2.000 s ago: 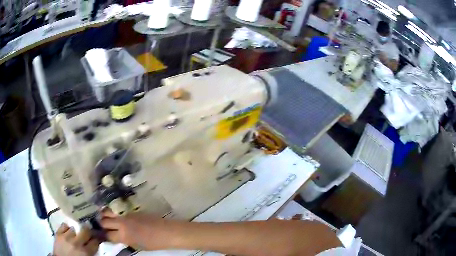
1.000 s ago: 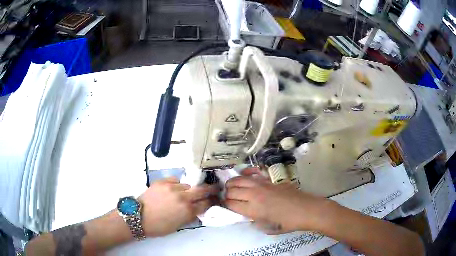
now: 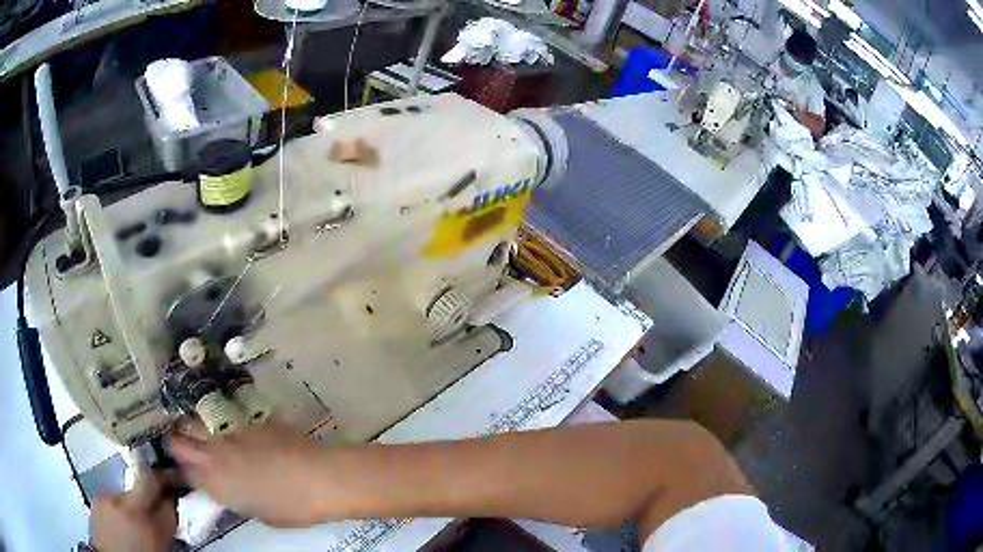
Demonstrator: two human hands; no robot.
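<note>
The cream sewing machine (image 3: 356,259) fills the left and middle of the view. White cloth (image 3: 197,515) lies under its head at the lower left, small and partly covered by the hands. My left hand (image 3: 135,515) is at the lower left edge, partly cut off, with its fingers at the cloth beside the presser foot area. My right hand (image 3: 232,469) is just right of it, below the ribbed tension knobs (image 3: 232,408), with its fingertips near the needle area. The fingertips, presser foot and needles are dark and blurred, so the grip is hard to make out.
A black spool with a yellow label (image 3: 224,175) stands on the machine. A striped dark panel (image 3: 620,194) and a pale bin (image 3: 668,334) are behind right. A person (image 3: 798,86) sits at another machine near a heap of white cloth (image 3: 862,205).
Since one second ago the view has swung right, so the machine and hands sit further left and the folded white stack has left the picture. Both hands remain at the needle area.
</note>
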